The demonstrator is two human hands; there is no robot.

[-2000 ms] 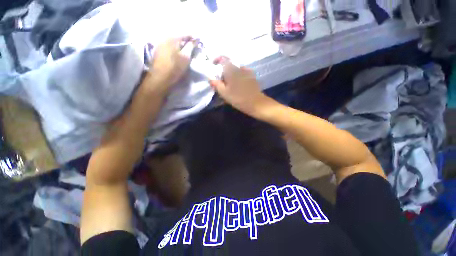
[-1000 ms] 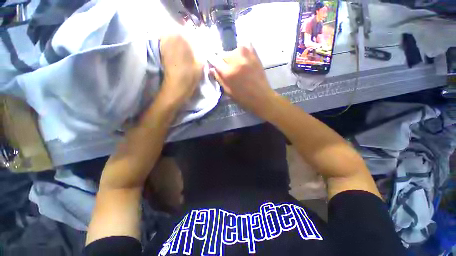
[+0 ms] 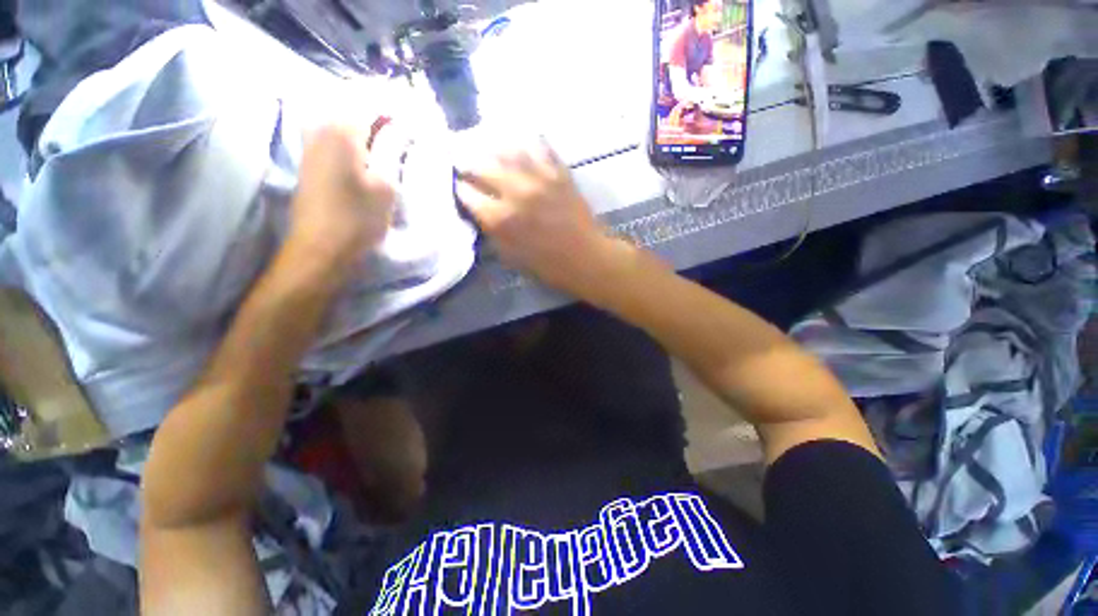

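Note:
A light grey garment piece (image 3: 145, 229) lies in folds over the left of the machine table and its front edge. My left hand (image 3: 343, 187) is blurred and rests on the cloth left of the needle area; its fingertips are unclear. My right hand (image 3: 524, 205) is at the right edge of the cloth, fingers bent against it; whether it pinches the cloth is hidden by glare. The dark cylindrical fitting (image 3: 450, 82) of the sewing machine stands just above and between my hands. The needle is lost in glare.
A lit smartphone (image 3: 701, 84) lies right of the machine. Dark snips (image 3: 852, 99) and a dark scrap (image 3: 955, 84) lie further right. A pale cord hangs over the table edge (image 3: 831, 181). Crumpled grey pieces (image 3: 963, 349) are heaped below right. A brown board or box is at far left.
My left hand has moved left, away from my right hand, and the cloth between them shows more. The view has shifted, and the dark fitting appears further left.

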